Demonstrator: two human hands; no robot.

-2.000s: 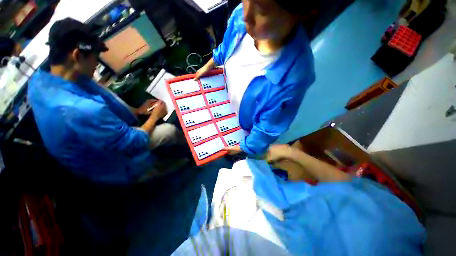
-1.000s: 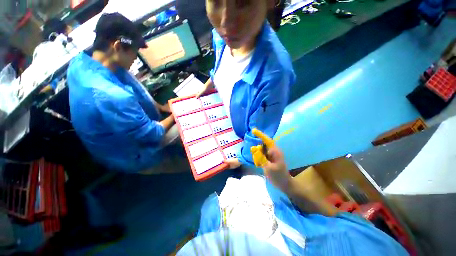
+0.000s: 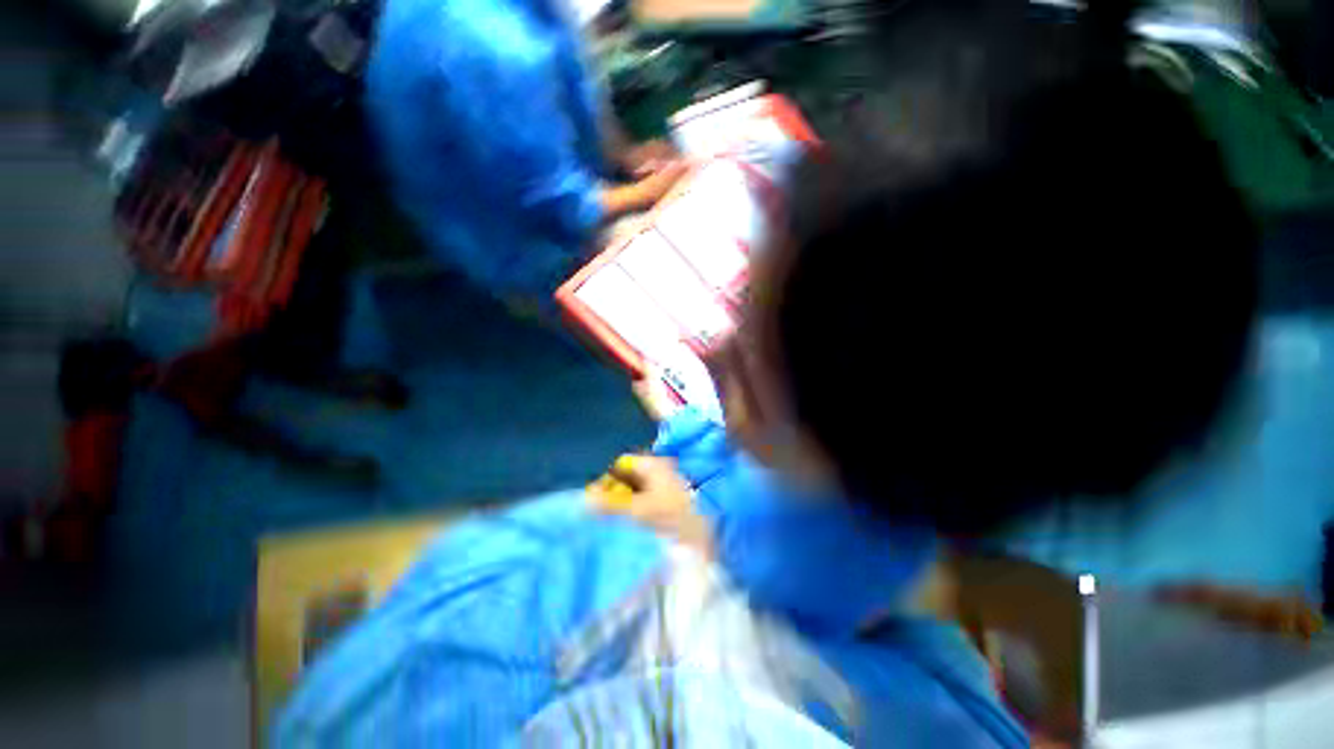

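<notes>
A small yellow tool (image 3: 615, 483) shows at the fingers of my right hand (image 3: 658, 501), low in the middle of the view, in front of my blue smock. The hand is blurred and closed around the tool, which is mostly hidden. Beyond it, a red divided tray (image 3: 644, 293) with pale rectangular units is held tilted by a coworker, whose fingers are at its lower corner. The coworker's dark-haired head (image 3: 1024, 293) covers the tray's right side. My left hand is not in view.
A person in a blue smock (image 3: 476, 132) is beyond the tray at the upper left. Red trays (image 3: 234, 220) are stacked at the left. A white sheet (image 3: 717, 110) lies beyond the tray. Light wooden furniture (image 3: 329, 563) stands at the lower left.
The view has swung, blurring the picture. The coworker's head has come low and close at the right. The tray appears turned, and my right hand with the yellow tool is lower and further left.
</notes>
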